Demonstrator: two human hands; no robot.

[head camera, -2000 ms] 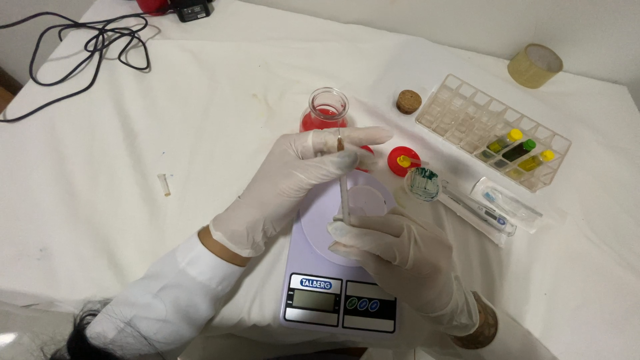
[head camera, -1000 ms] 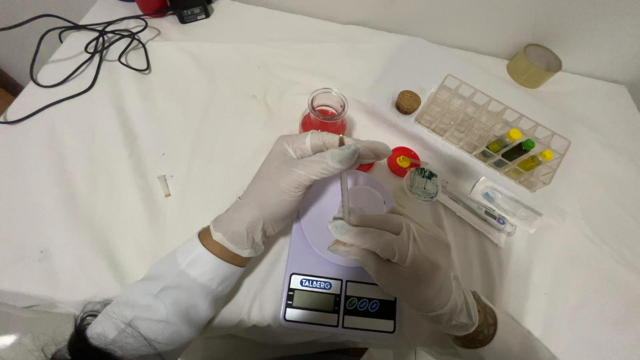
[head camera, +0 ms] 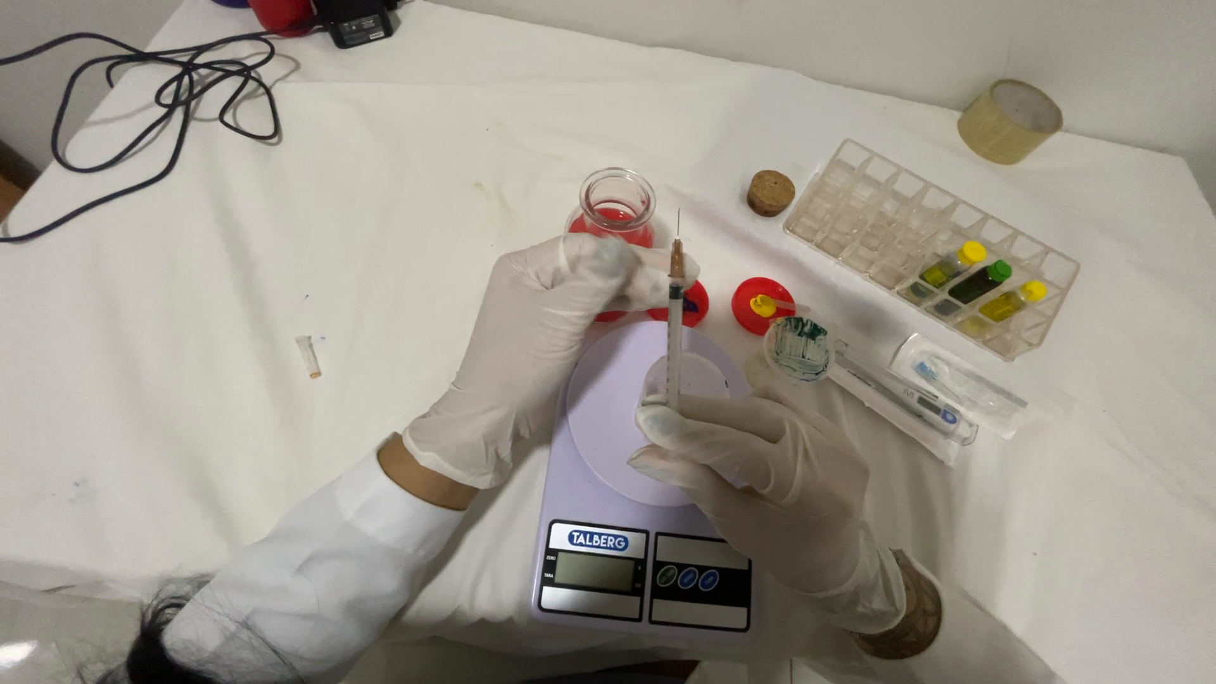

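My right hand (head camera: pixel 760 465), in a white glove, grips a small syringe (head camera: pixel 674 342) by its lower end, with the brown-hubbed needle pointing up. It is above a lilac Talberg scale (head camera: pixel 551 532), on whose round platform a small clear dish (head camera: pixel 712 375) rests. My left hand (head camera: pixel 570 313), also gloved, is curled just left of the needle hub; whether it holds anything is hidden. Right behind it stands a glass flask (head camera: pixel 617 195) with red liquid. Two red caps or lids sit close by, one (head camera: pixel 762 306) with a yellow item on it, the other (head camera: pixel 692 306) partly hidden.
At right are a clear rack (head camera: pixel 855 252) with capped vials, a cork stopper (head camera: pixel 770 193), a green-stained dish (head camera: pixel 799 349), a digital thermometer (head camera: pixel 917 404), a plastic packet (head camera: pixel 964 380) and a tape roll (head camera: pixel 1009 122). At left lie a small clear tube (head camera: pixel 309 357) and a black cable (head camera: pixel 185 104).
My left hand has come off the top of the syringe and moved slightly left, leaving the needle and its brown hub in view. My right hand still holds the syringe upright.
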